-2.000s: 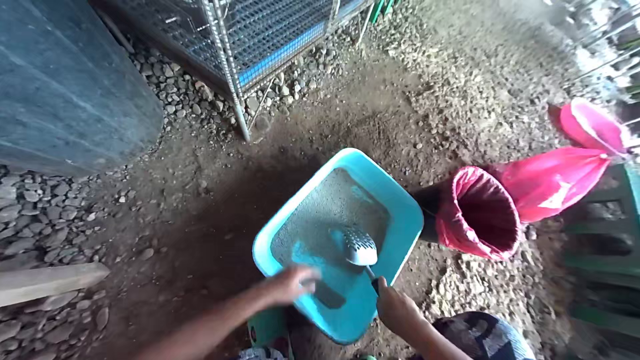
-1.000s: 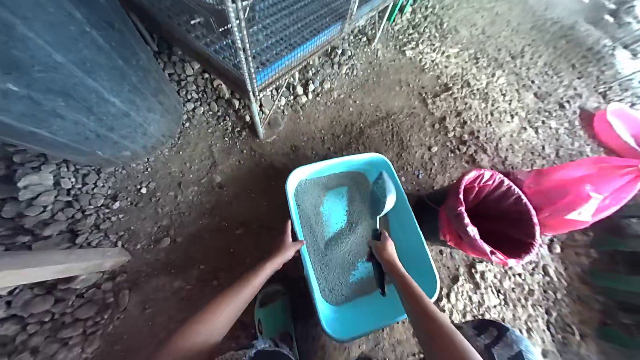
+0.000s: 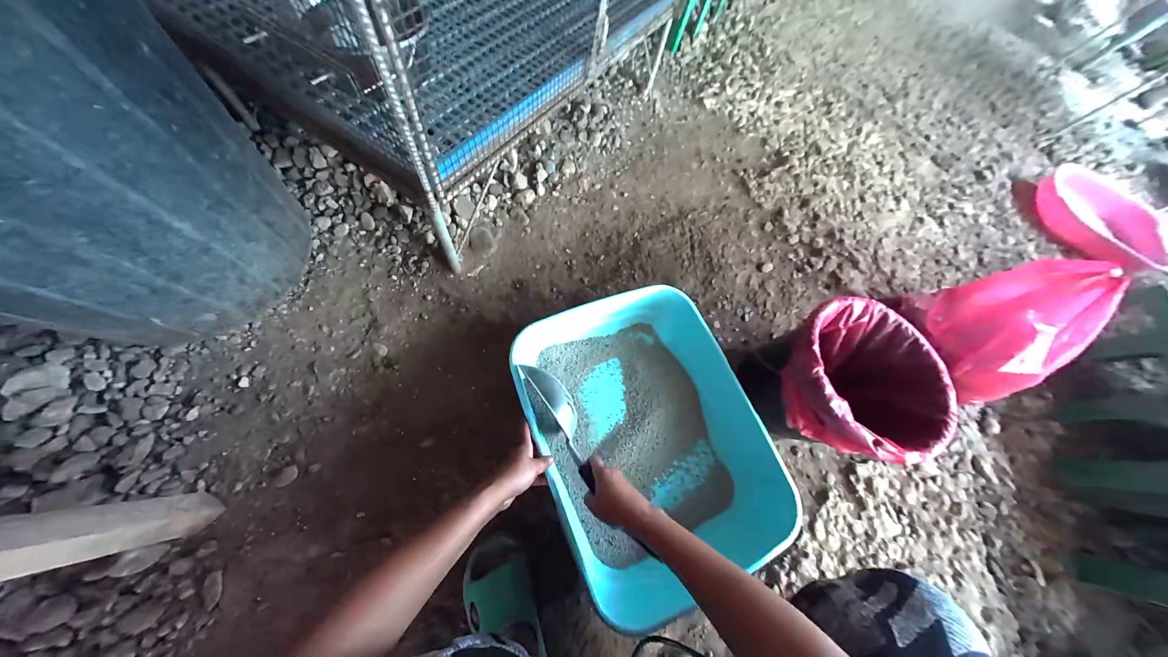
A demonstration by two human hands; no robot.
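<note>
A turquoise plastic litter tray (image 3: 776,474) stands on the ground, with grey granular litter (image 3: 652,374) spread unevenly over its bottom. Bare turquoise patches show through it. My right hand (image 3: 616,497) is closed around the black handle of a metal scoop (image 3: 552,401), whose bowl lies against the tray's left wall, near the upper left corner. At the outside of that same left wall, my left hand (image 3: 522,470) grips the rim, its thumb on the edge and its other fingers partly hidden.
Right of the tray stands a dark bin with a pink bag liner (image 3: 798,401), beside a tied pink bag (image 3: 1022,328). A wire cage (image 3: 502,146) and a large dark drum (image 3: 137,182) stand at the upper left. A wooden plank (image 3: 109,529) lies on stones.
The scoop has moved from the tray's right side to its left wall. My left hand, over the tray two seconds ago, is now on the left rim.
</note>
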